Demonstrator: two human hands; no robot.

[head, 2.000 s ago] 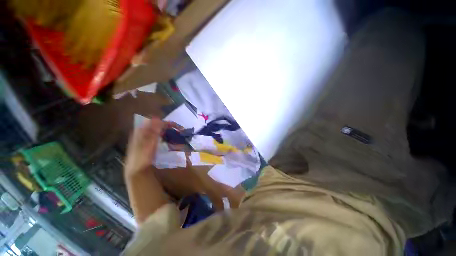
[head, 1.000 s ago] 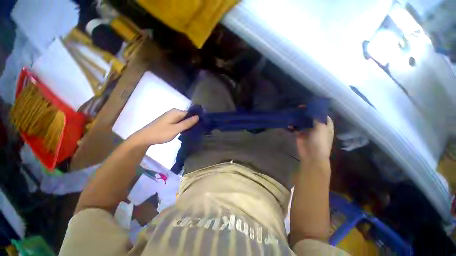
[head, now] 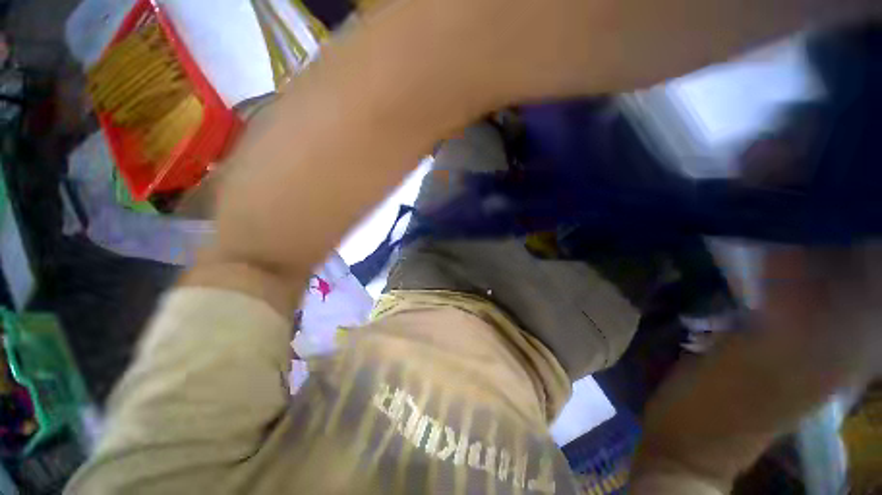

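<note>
Navy cloth (head: 774, 208) looms large and blurred across the right of the view, close to the camera, with a narrower part running left over the lap. My left forearm crosses the top from left to upper right; the left hand is not visible, beyond the edge or behind the cloth. My right hand (head: 822, 285) is a blur at the right, against the lower edge of the navy cloth and apparently gripping it; its fingers are not distinct.
A red basket (head: 218, 135) of mustard strips stands at upper left. A green basket (head: 48, 372) is at the far left. A white sheet (head: 387, 222) lies beside the lap, partly hidden by my arm. A blue crate (head: 604, 454) shows at lower right.
Both arms have moved up and right, closer to the camera. The navy cloth has risen from above the lap and now looks much larger. The left hand has passed out of sight.
</note>
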